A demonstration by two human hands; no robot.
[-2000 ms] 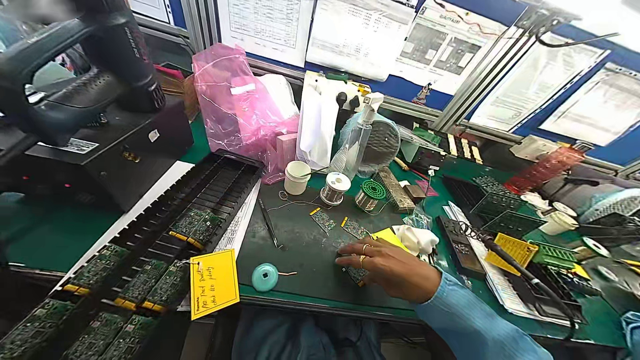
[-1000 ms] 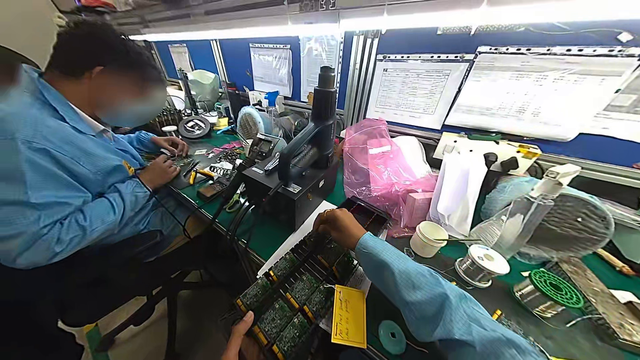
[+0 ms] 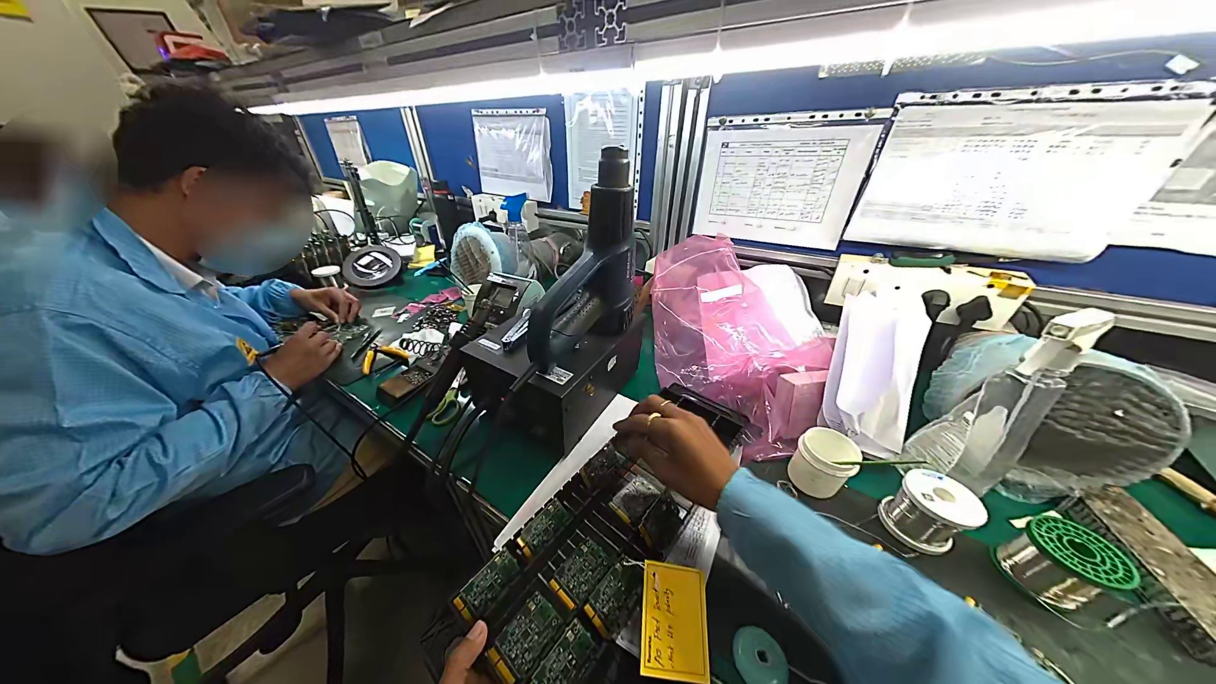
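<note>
My right hand (image 3: pixel 676 446) is over the far part of a black slotted rack (image 3: pixel 703 408), fingers bent down at a green circuit board (image 3: pixel 600 467); whether they grip it is hidden. My left hand (image 3: pixel 464 655) shows only a thumb and part of the palm at the rack's near left edge, holding that edge. Several green circuit boards (image 3: pixel 532 632) with yellow parts along one edge stand in rows in the rack. A yellow handwritten tag (image 3: pixel 674 622) hangs at the rack's right side.
A hot-air gun (image 3: pixel 594 275) rests on a black box (image 3: pixel 560 380). Right of the rack are a pink plastic bag (image 3: pixel 708 332), a white tub (image 3: pixel 823 463), solder spools (image 3: pixel 936 510), a wrapped bottle (image 3: pixel 1007 418) and a teal disc (image 3: pixel 758 655). A co-worker (image 3: pixel 180 332) sits at the left.
The view has swung left. My right hand was over the bench mat two seconds ago; now it is at the rack. My left hand has come into view at the rack's near edge.
</note>
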